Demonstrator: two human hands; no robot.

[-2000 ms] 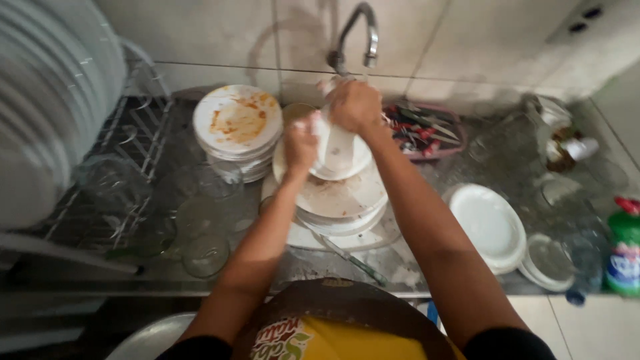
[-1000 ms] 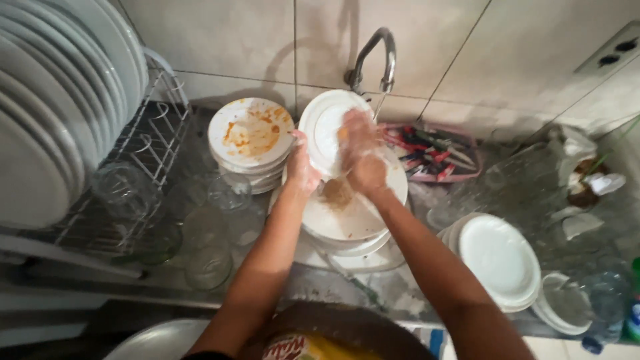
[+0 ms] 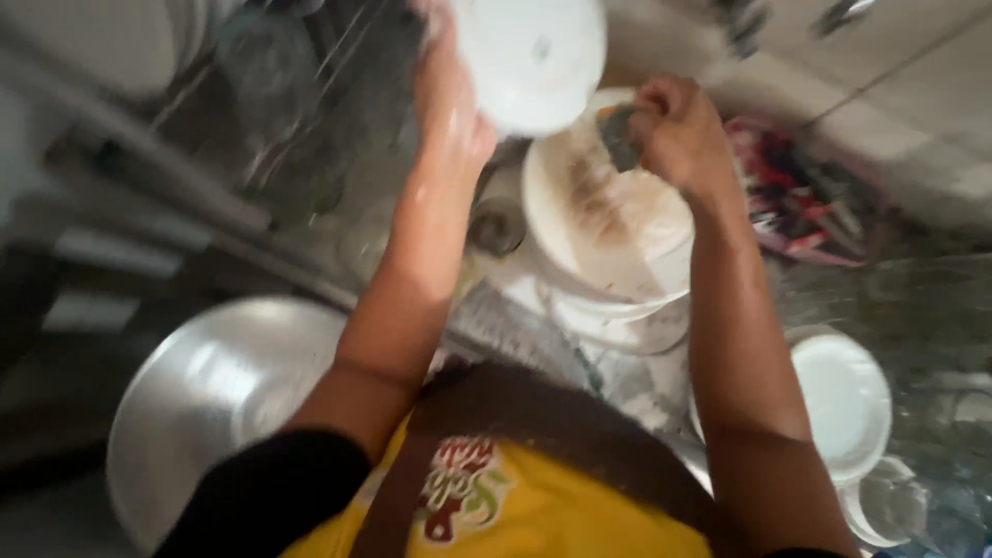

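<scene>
At the top of the view my left hand (image 3: 457,116) grips the edge of a white plate (image 3: 535,58), whose face is turned up to me. To its right, my right hand (image 3: 674,132) pinches a dark green scouring pad (image 3: 618,138) with some orange at its edges. Beneath the pad lies a stack of white plates (image 3: 581,232); brownish residue and whitish wet patches show on the top one. The held plate is apart from the pad. Motion blur hides the finer detail of the fingers.
A pink basket of cutlery (image 3: 806,194) stands right of the stack. White bowls or plates (image 3: 841,403) and a clear container (image 3: 891,496) are at the lower right. A large metal basin (image 3: 225,411) sits lower left. Drinking glasses (image 3: 267,70) and a rack's metal bar (image 3: 155,155) are upper left.
The view has turned and shifted strongly. My hands, close together at the plate before, are now apart: the left holds the plate off to the left, the right has the pad over the stack.
</scene>
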